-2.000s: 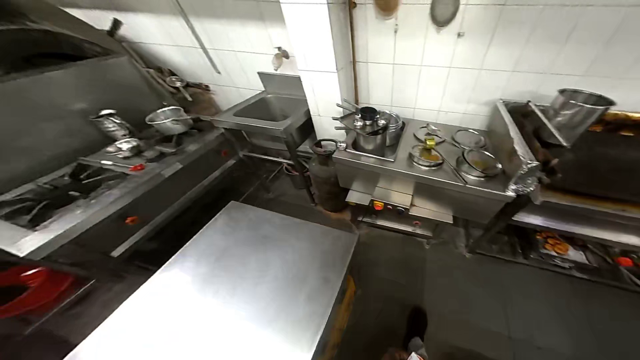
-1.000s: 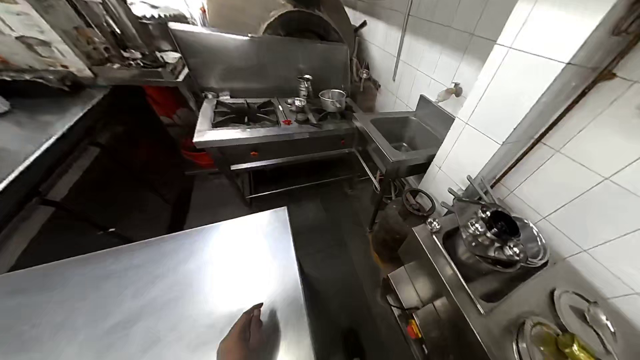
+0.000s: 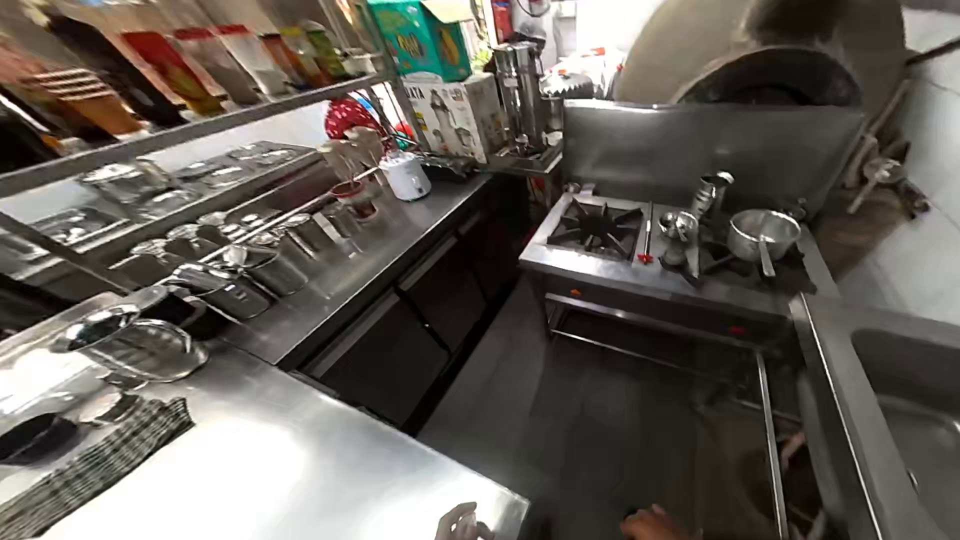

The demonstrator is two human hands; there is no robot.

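At the bottom edge of the head view, my left hand is partly seen over the corner of the stainless steel table, its fingers bent. Whether it touches the steel or holds anything is unclear. My right hand shows just beyond that corner, over the dark floor, blurred and cut off by the frame. A checked cloth lies on the table's left part, beside a dark bowl and a steel pan.
A gas stove bears a saucepan and a steel jug. At right is a sink. Along the left counter stand several steel containers and a white appliance, below a shelf of bottles.
The view has swung left, bringing the left counter and shelf into sight. One hand was over the table a second ago; now both hands show at the bottom edge.
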